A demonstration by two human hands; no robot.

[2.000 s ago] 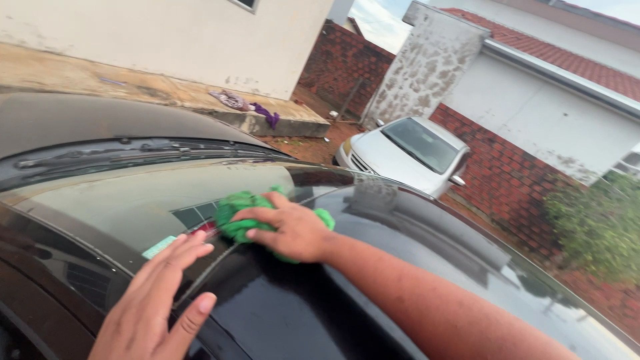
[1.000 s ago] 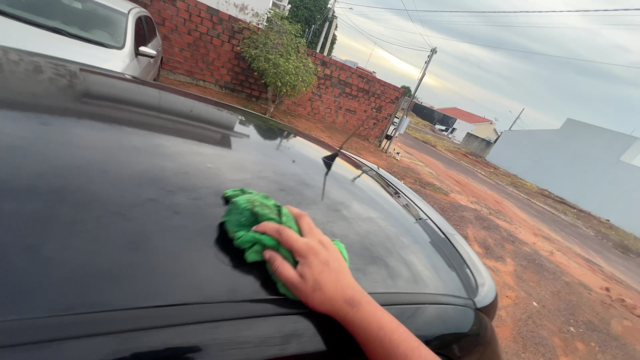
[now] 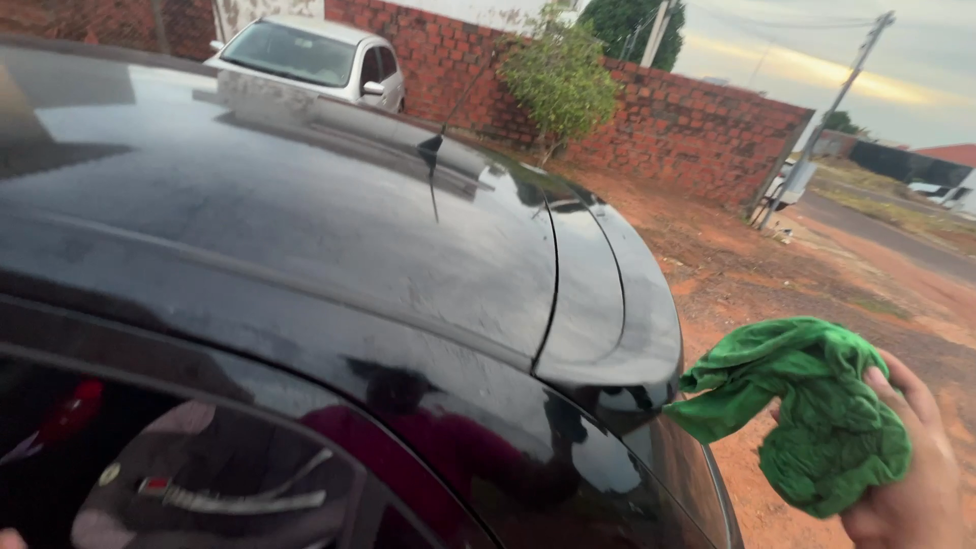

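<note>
My right hand (image 3: 915, 457) holds a bunched green cloth (image 3: 827, 419) at the lower right, just off the rear corner of a black car. One loose end of the cloth hangs toward the rear spoiler (image 3: 610, 305) and seems to reach its edge. The glossy black roof (image 3: 305, 229) fills the middle and left, with a short antenna (image 3: 431, 145) near its rear. Of my left hand (image 3: 9, 538), only a fingertip shows in the bottom left corner, near the side window (image 3: 191, 457); the rest is out of view.
A silver car (image 3: 320, 57) stands beyond the roof, beside a red brick wall (image 3: 686, 130). A leafy bush (image 3: 560, 84) grows against the wall. Reddish dirt ground (image 3: 724, 267) runs behind the car toward a utility pole (image 3: 831, 114) and a paved road.
My right hand, with the green cloth on the roof one second ago, is now off the roof past the rear corner. The view swung from the windshield toward the car's rear.
</note>
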